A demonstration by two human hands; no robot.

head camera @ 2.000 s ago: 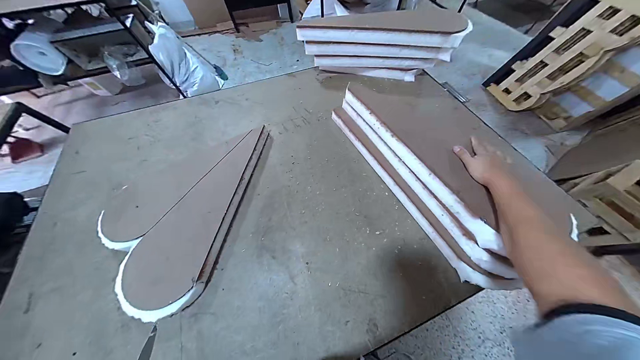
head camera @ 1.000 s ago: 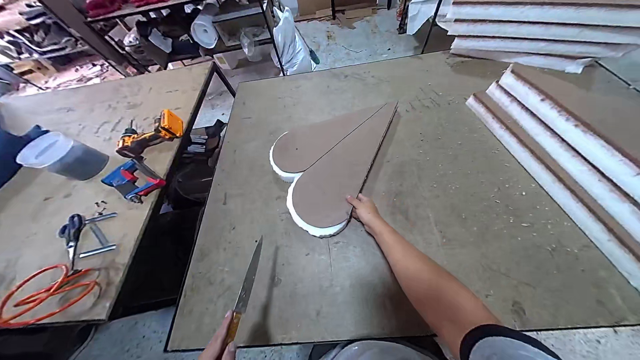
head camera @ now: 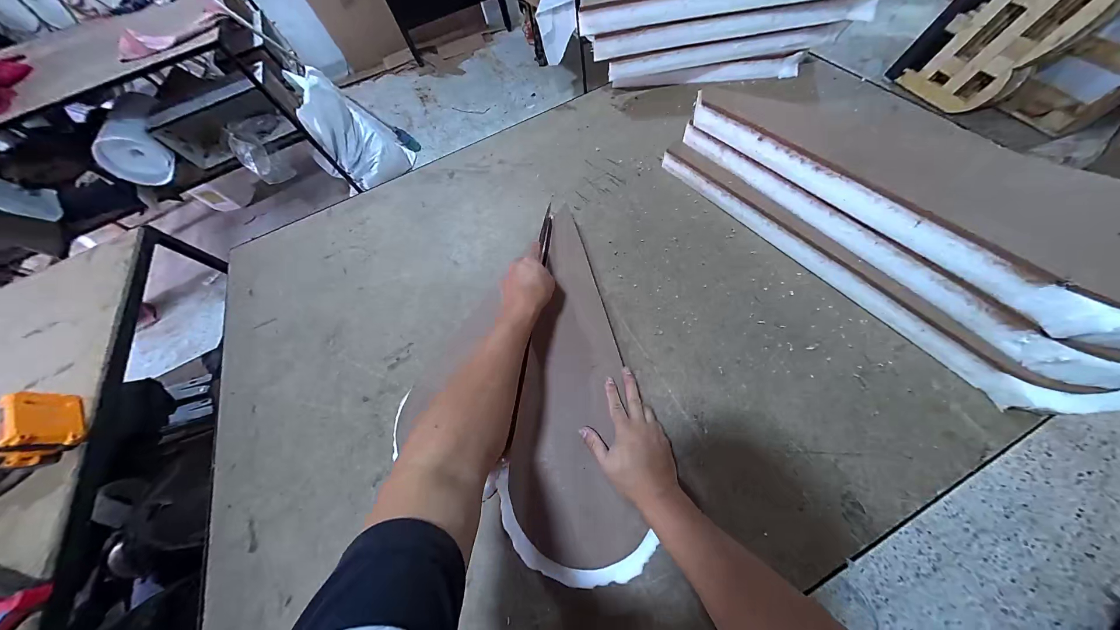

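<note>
Near the middle of the worktable, my left hand (head camera: 528,282) is closed on a knife (head camera: 547,229), whose blade points away along the seam between two long teardrop-shaped panels. The knife's handle is hidden in the fist. My right hand (head camera: 637,446) lies with fingers spread on the right edge of the right panel (head camera: 577,420), which has a brown board face and a white foam-like rim at its rounded end. My left forearm covers much of the left panel (head camera: 429,398).
Stacked panels with white edges (head camera: 875,227) lie on the right of the table (head camera: 350,306), and another stack (head camera: 717,35) at its far edge. Small crumbs dot the surface. A white sack (head camera: 350,131) stands beyond; an orange tool part (head camera: 42,427) is on the left bench.
My left hand has carried the knife from the near table edge up to the panels' narrow ends. My right hand has let go of the rounded end's edge and now rests flat.
</note>
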